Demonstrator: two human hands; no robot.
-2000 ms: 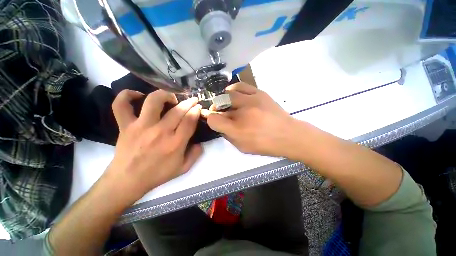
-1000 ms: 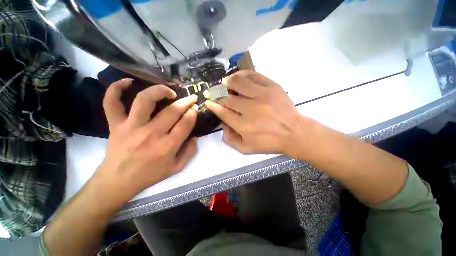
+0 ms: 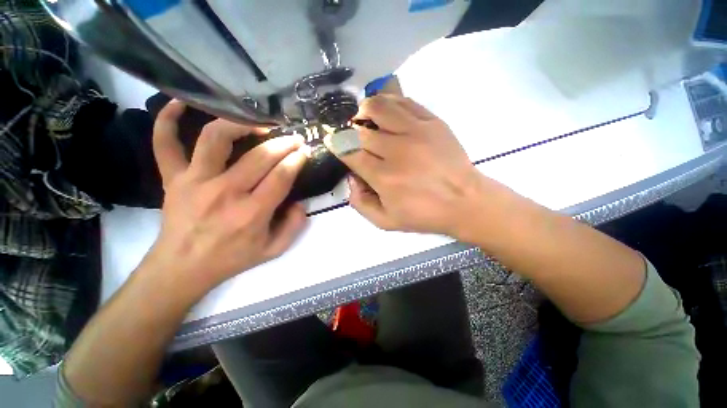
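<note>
The black sleeve end [image 3: 319, 179] lies on the machine bed under the needle area. My left hand [image 3: 227, 187] presses on it from the left, fingers spread, fingertips beside the presser foot [image 3: 312, 134]. My right hand [image 3: 406, 163] pinches the cloth just right of the foot. A light band is wrapped on one of its fingers. The black cloth runs left into the plaid garment body [image 3: 48, 263] heaped at the left. The cloth under my fingers is partly hidden.
The white sewing machine head [image 3: 271, 40] stands over the work. A tan block [image 3: 392, 86] is behind my right hand. A control panel [image 3: 705, 111] is at the right. A measuring tape [image 3: 398, 276] runs along the table's front edge. A blue basket [image 3: 530, 378] is below.
The view has shifted, so the machine head sits higher. Both hands stay at the foot. The black cloth's near edge has drawn up between the hands, showing a dark seam line in the table.
</note>
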